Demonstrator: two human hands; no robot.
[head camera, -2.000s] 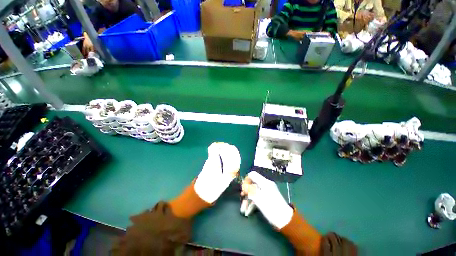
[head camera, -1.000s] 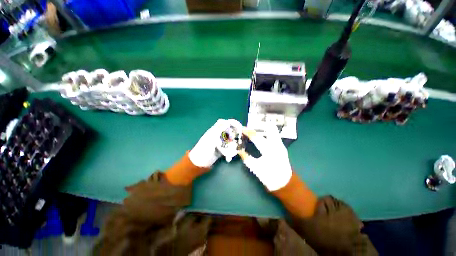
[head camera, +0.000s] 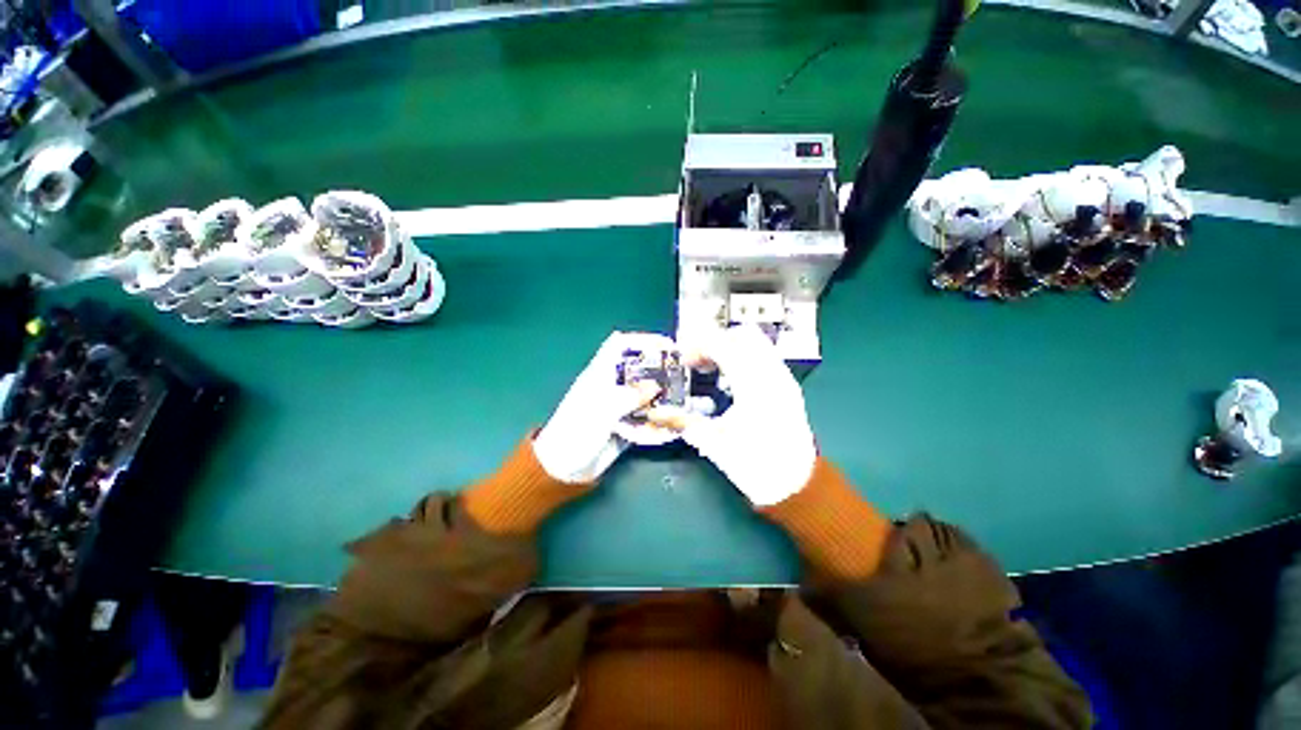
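My left hand (head camera: 582, 422), in a white glove with bare fingertips, holds a white housing (head camera: 652, 374) with its open side up, showing metal and dark parts. My right hand (head camera: 763, 421), also gloved, is against the housing's right side and holds a small dark part (head camera: 703, 382) at its edge. The right fingers partly hide how the dark part meets the housing. Both hands are just in front of the silver-grey screw feeder (head camera: 763, 254).
Stacked white housings (head camera: 343, 243) stand at the left, a black parts tray (head camera: 86, 456) at far left. A black electric screwdriver (head camera: 899, 157) hangs beside the feeder. Sub-assemblies (head camera: 1049, 221) cluster at right. One separate sub-assembly (head camera: 1246, 414) lies at far right.
The view has tilted down. Both hands have come together at the housing, whose open side with its inner parts now shows. The dark part is now at the housing's right edge.
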